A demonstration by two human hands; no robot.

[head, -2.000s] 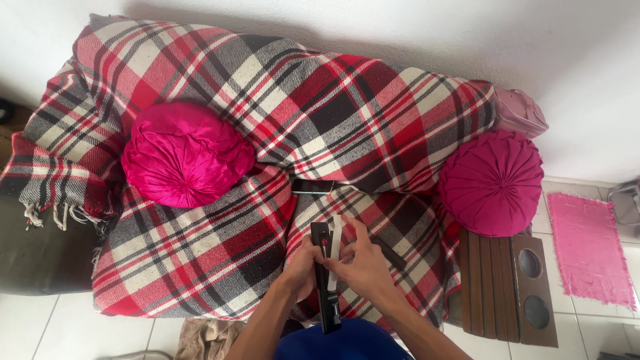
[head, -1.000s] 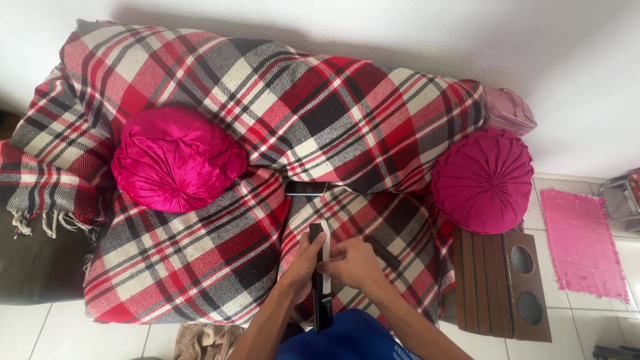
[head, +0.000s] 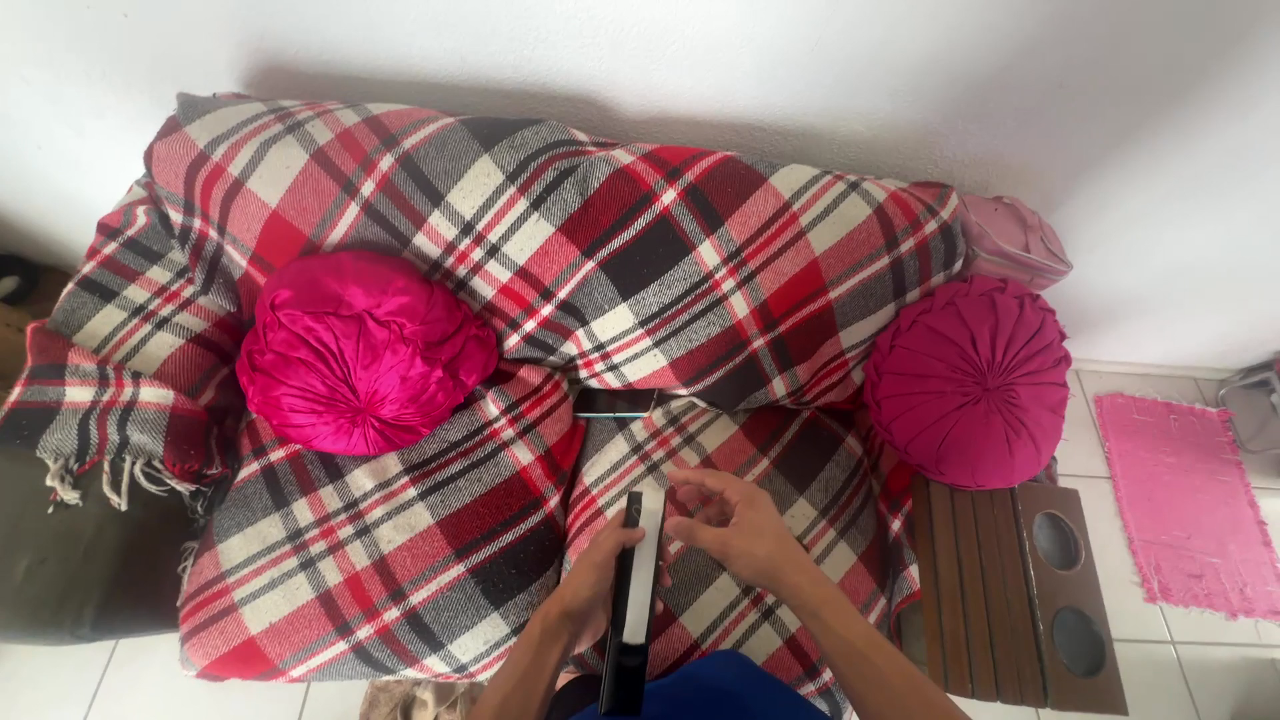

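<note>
My left hand [head: 598,575] grips a long narrow black case or box [head: 624,640] upright in front of my body. A white strip [head: 642,570] lies along its right side; what it is I cannot tell. My right hand [head: 735,525] is just right of the upper end, fingers curled and apart, with nothing seen in them. Beyond my hands, a dark flat object with a light edge [head: 615,403], perhaps a phone or thin box, rests at the seam between the sofa's seat and back, on the plaid blanket [head: 400,560].
A shiny pink round cushion [head: 365,350] is at left and a darker one [head: 968,382] at right. Beside the sofa stand a slatted wooden tray with two round holders [head: 1020,600] and a pink bag [head: 1015,240]. A pink mat [head: 1185,500] lies on the tiles.
The black object was spread into two parts beside the white strip two seconds ago; now it looks like one narrow piece. My right hand has moved off it, up and to the right.
</note>
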